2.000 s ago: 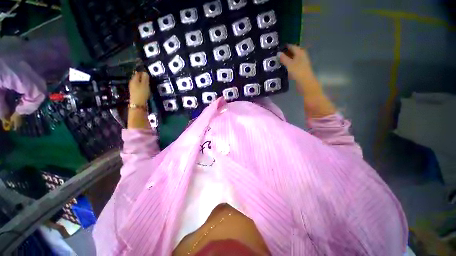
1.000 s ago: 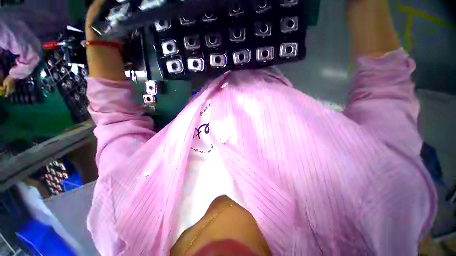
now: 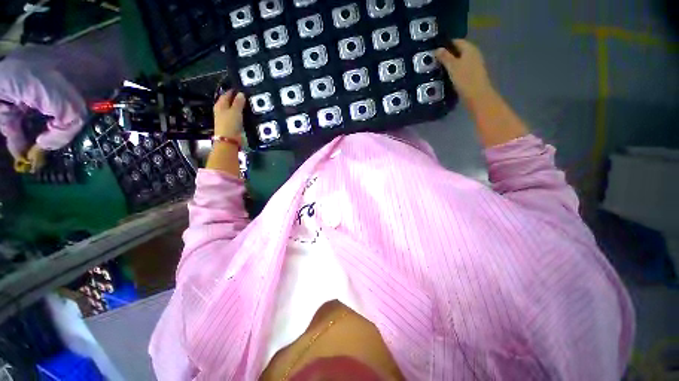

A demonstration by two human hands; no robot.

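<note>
A black blister tray [image 3: 339, 97] lies in front of me at the top of the view, cut off by the upper edge. Its pockets hold rows of silver-white square parts [image 3: 351, 47] with dark round centres. My left hand [image 3: 229, 119] holds the tray's left edge. My right hand [image 3: 465, 73] holds its right edge, fingertips at the upper right side. Whether other trays lie beneath it is hidden.
Another black tray [image 3: 175, 33] lies at the upper left. A fixture with a red piece [image 3: 102, 107] and a tray of parts [image 3: 152, 170] stand left on the green mat [image 3: 56, 212]. Another person's hands [image 3: 31, 159] are far left. A blue bin [image 3: 71, 368] is below the bench.
One second ago a tilted tray was raised at the upper left, with my hands partly out of view. Now my hands are at the sides of the tray of parts, seen more fully.
</note>
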